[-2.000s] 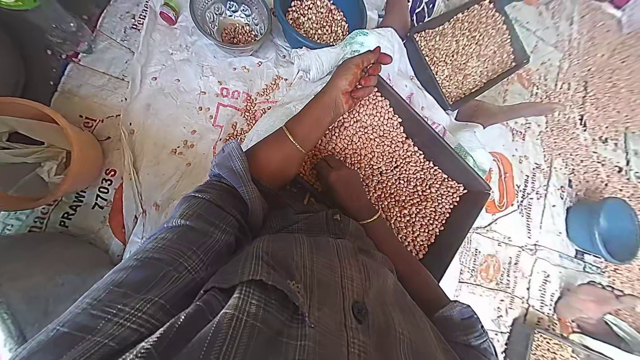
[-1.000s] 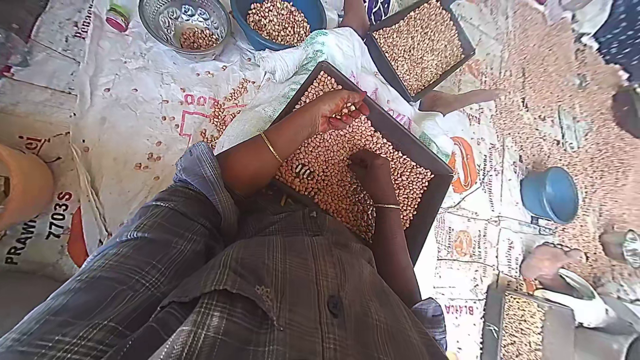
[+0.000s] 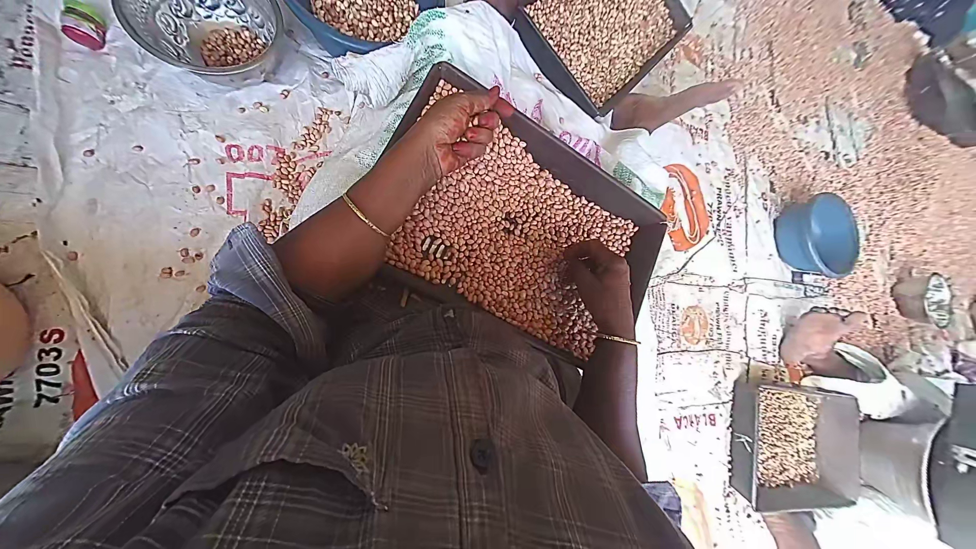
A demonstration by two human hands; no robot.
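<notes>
A dark rectangular tray (image 3: 579, 164) full of shelled peanuts (image 3: 496, 206) lies at my lap on a white woven sack. My left hand (image 3: 465, 133) is above the tray's far left part, its fingers curled around a few peanuts. My right hand (image 3: 598, 278) is low at the tray's right side, fingertips down at the peanuts; whether it holds any cannot be seen. A gold bangle is on each wrist. A small striped patch (image 3: 435, 248) shows among the peanuts near my left forearm.
A metal bowl (image 3: 263, 57) and a blue basin (image 3: 305, 23), both with peanuts, stand at the far left. Another peanut tray (image 3: 679, 34) is beside a person's foot. Loose peanuts lie on the sacks. At right are a blue tub (image 3: 817, 235) and a smaller-filled tray (image 3: 839, 450).
My right hand has moved toward the right side of the tray. My left hand stays raised over the far left part. The view has shifted.
</notes>
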